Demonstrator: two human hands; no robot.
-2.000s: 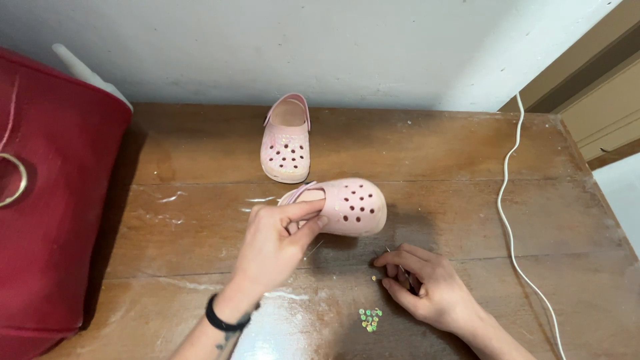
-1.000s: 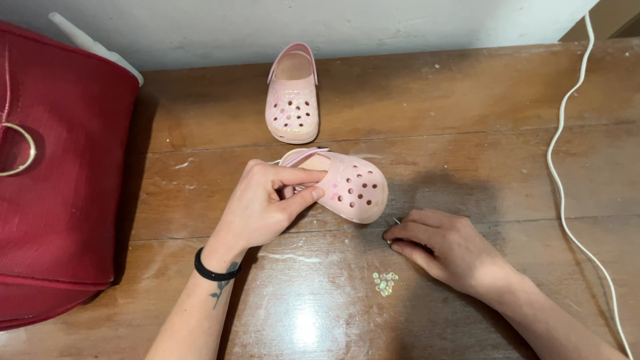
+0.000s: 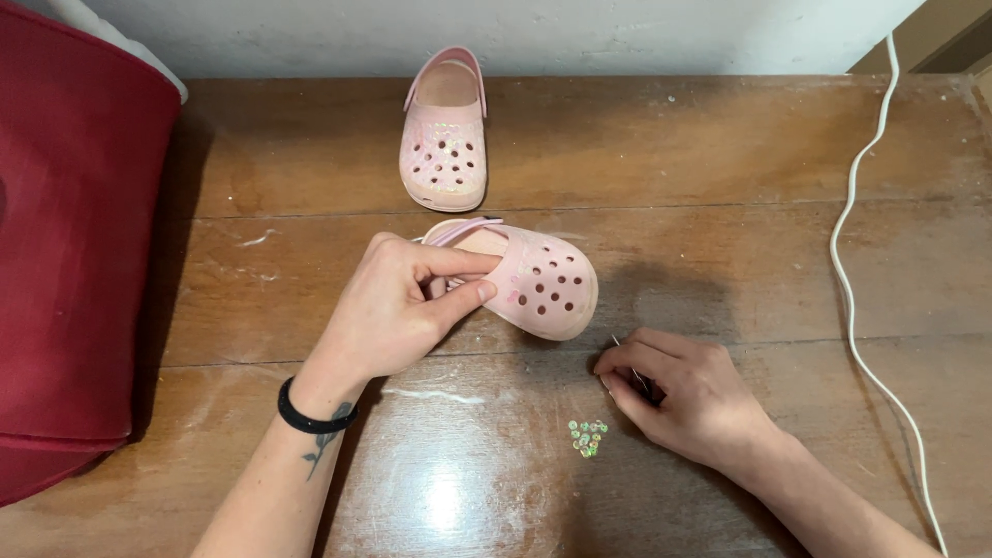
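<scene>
My left hand [image 3: 411, 302] grips the side of a pink clog [image 3: 554, 279], fingers inside the foot opening and thumb on the outside. The clog's toe points right, and a few sequins show near its opening. My right hand [image 3: 682, 380], lower right of that clog, pinches a thin needle [image 3: 616, 340] whose tip sticks out above the fingers. A small cluster of iridescent sequins [image 3: 587, 438] lies on the wood just left of my right hand. A second pink clog [image 3: 443, 159], its upper covered in shiny sequins, stands behind the held one, toe toward me.
A red bag [image 3: 77, 232] takes up the left side, with a white object [image 3: 116, 39] behind it. On the right, a white cable [image 3: 845, 287] runs down across the wooden table [image 3: 697, 155]. A pale wall [image 3: 542, 35] rises along the back edge.
Both hands stay in much the same places, the left on the clog throughout. The view has shifted somewhat.
</scene>
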